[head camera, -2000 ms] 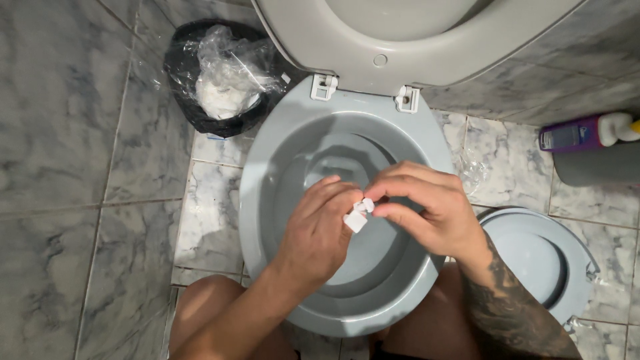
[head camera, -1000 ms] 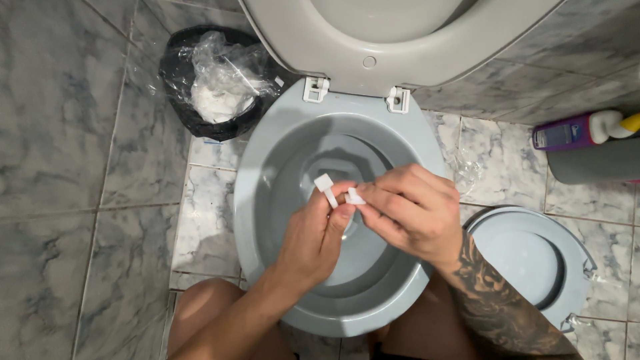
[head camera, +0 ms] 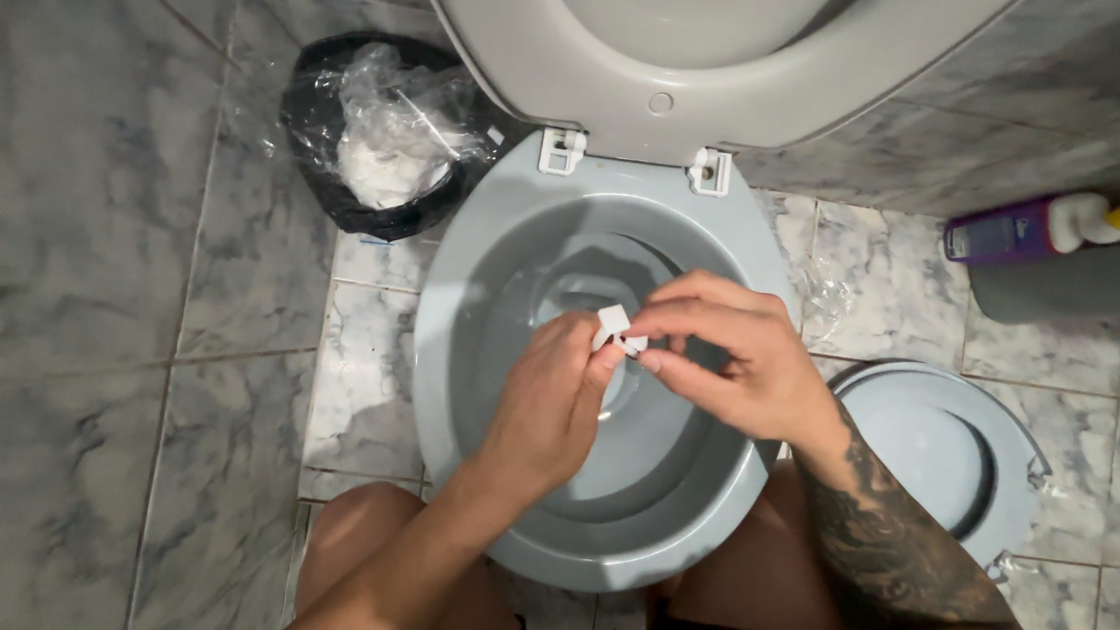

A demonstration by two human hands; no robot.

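Note:
Over the bowl of a grey toilet, my left hand pinches a small white plastic piece with a square head. My right hand is just to its right, thumb and fingers close around the piece's right end, where a second white part with dark marks shows. Whether the fingertips grip or only touch that part cannot be told. Two white hinge mounts, one on the left and one on the right, sit at the back of the rim, below the raised seat.
A bin with a black bag holds clear plastic and white waste at the back left. On the right, a round grey lid lies on the tiled floor. A purple bottle rests by a grey container. Clear plastic wrap lies nearby.
The small white piece has turned in my left fingers. My right fingers, closed together one second ago, are now more spread beside it.

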